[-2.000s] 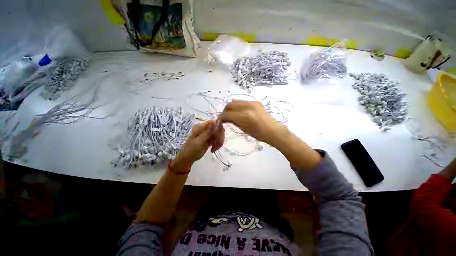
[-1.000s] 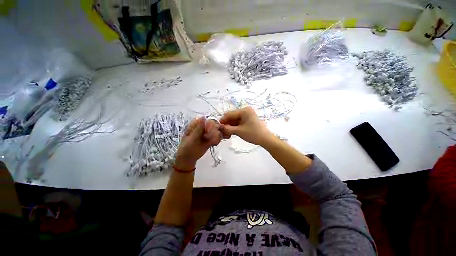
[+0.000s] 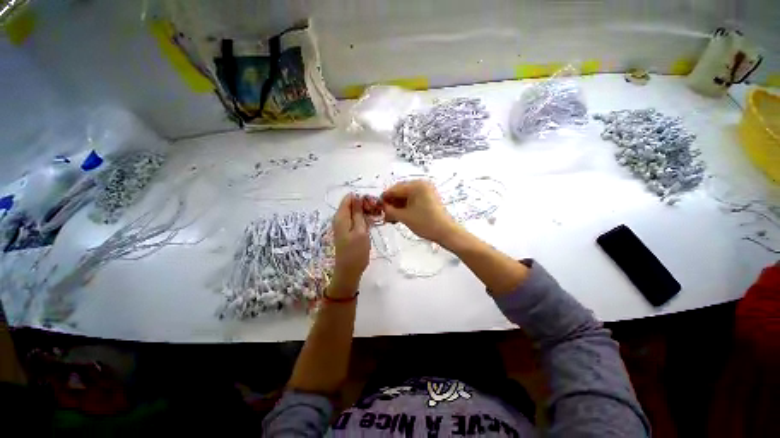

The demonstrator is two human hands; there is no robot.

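My left hand (image 3: 353,233) is raised over the middle of the table, with a red band at the wrist, its fingers closed on a thin white cord (image 3: 382,245) whose ends hang below. My right hand (image 3: 414,208) meets it from the right, its fingertips pinched at the same cord. The cord between the fingers is small and blurred. Loose tangled cords (image 3: 466,198) lie behind and right of the hands. A dense pile of white bundles (image 3: 278,263) lies just left of my left hand, white knobs toward the table's front edge.
Bundle heaps (image 3: 442,128) (image 3: 654,152) lie at back centre and right, a filled clear bag (image 3: 550,108) between them. A black smartphone (image 3: 638,264) lies at right, a yellow basin (image 3: 763,133) far right. Plastic bags and loose cords (image 3: 128,235) are at left. A red sleeve (image 3: 759,321) shows at the right edge.
My left hand has turned more upright, its fingers now pointing up beside my right fingertips. Both hands remain together at the cord. The camera view has shifted slightly.
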